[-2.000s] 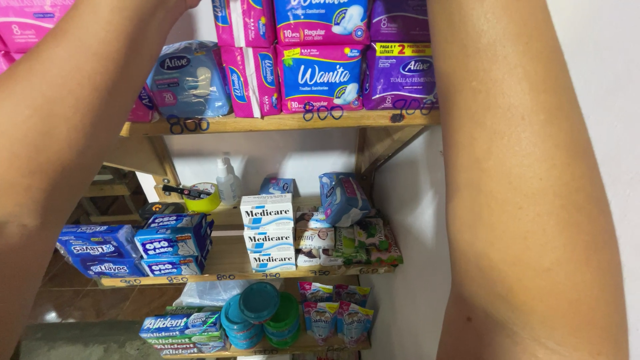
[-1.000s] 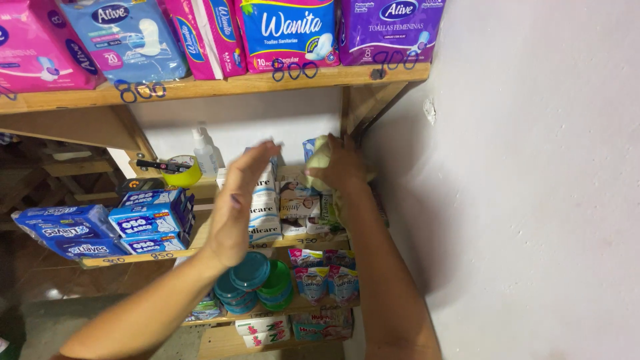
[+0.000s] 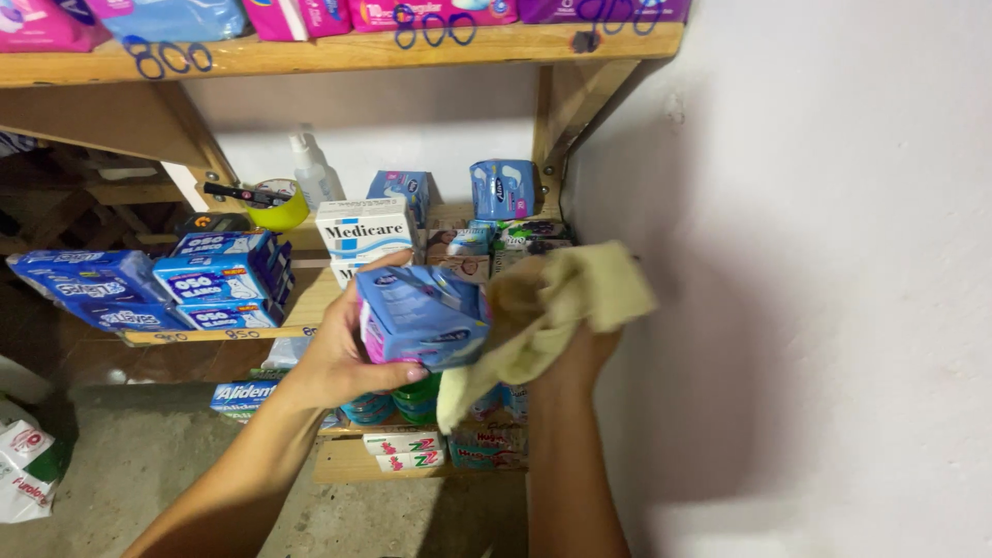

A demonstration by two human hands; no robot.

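My left hand (image 3: 341, 349) grips a blue plastic-wrapped pack of Alive pads (image 3: 422, 314), fingers behind it and thumb at its lower front. Just to the right, my right hand (image 3: 577, 353) holds a crumpled pale yellow cloth (image 3: 601, 287), which hangs down beside the pack; the fingers are partly hidden by it. Behind the hands, white Medicare boxes (image 3: 364, 230) are stacked on the middle shelf. Two more blue packs stand at the back of that shelf, one behind the boxes (image 3: 403, 190) and one near the corner (image 3: 502, 190). Soap packs (image 3: 459, 256) lie in front of them.
A wooden upper shelf (image 3: 333, 58) with pad packs runs above the hands. At left on the middle shelf are blue Oso Blanco packs (image 3: 209, 279), a yellow tape roll (image 3: 277, 205) and a spray bottle (image 3: 310, 174). Green and blue tubs (image 3: 417, 399) sit below. A wall (image 3: 814, 271) rises at right.
My left hand, empty a second ago, now holds a blue pack. My right hand, with the cloth, has come away from the middle shelf. Two seconds ago both arms were raised to the upper shelf.
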